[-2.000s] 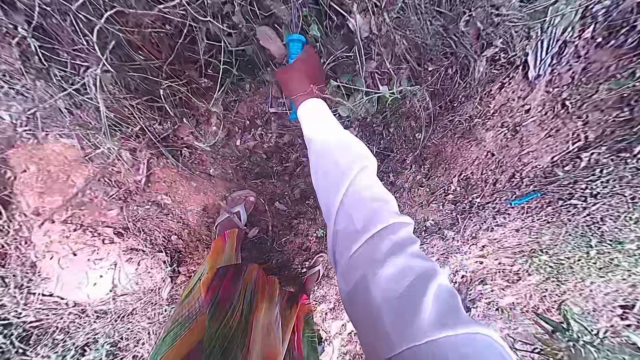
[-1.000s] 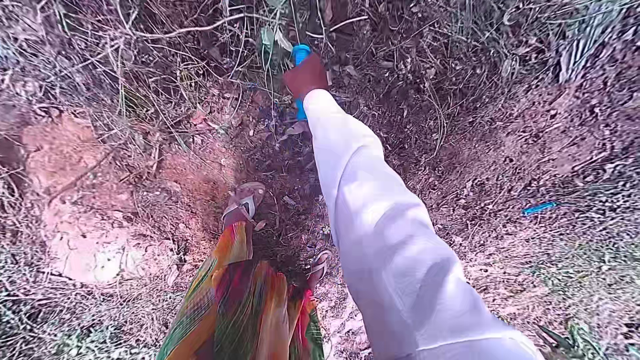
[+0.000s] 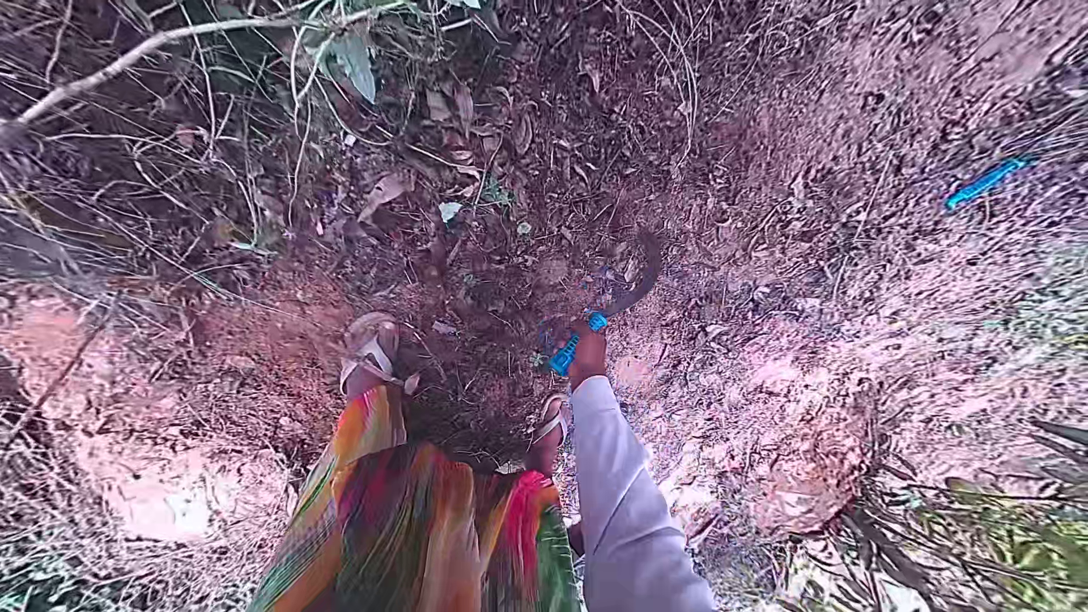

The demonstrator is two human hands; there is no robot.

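Observation:
My right hand [image 3: 588,350], in a white sleeve, is closed around the blue handle of a sickle [image 3: 639,285]. The sickle's dark curved blade points up and away from the hand, just over the littered soil. Its handle lies a little above and right of my right foot. My left hand is out of the picture. Farther right, a long blue object [image 3: 988,183] rests on the dry ground; what it is cannot be told.
A bare branch [image 3: 170,38] and tangled dry stems cross the upper left. My sandaled feet [image 3: 371,353] stand on reddish soil below a colourful skirt [image 3: 425,518]. Leafy plants [image 3: 1003,527] grow at the lower right, beside a lump of earth.
My right hand has drawn back from the brush toward my feet, with the blue-handled sickle still in it. The curved blade now shows plainly.

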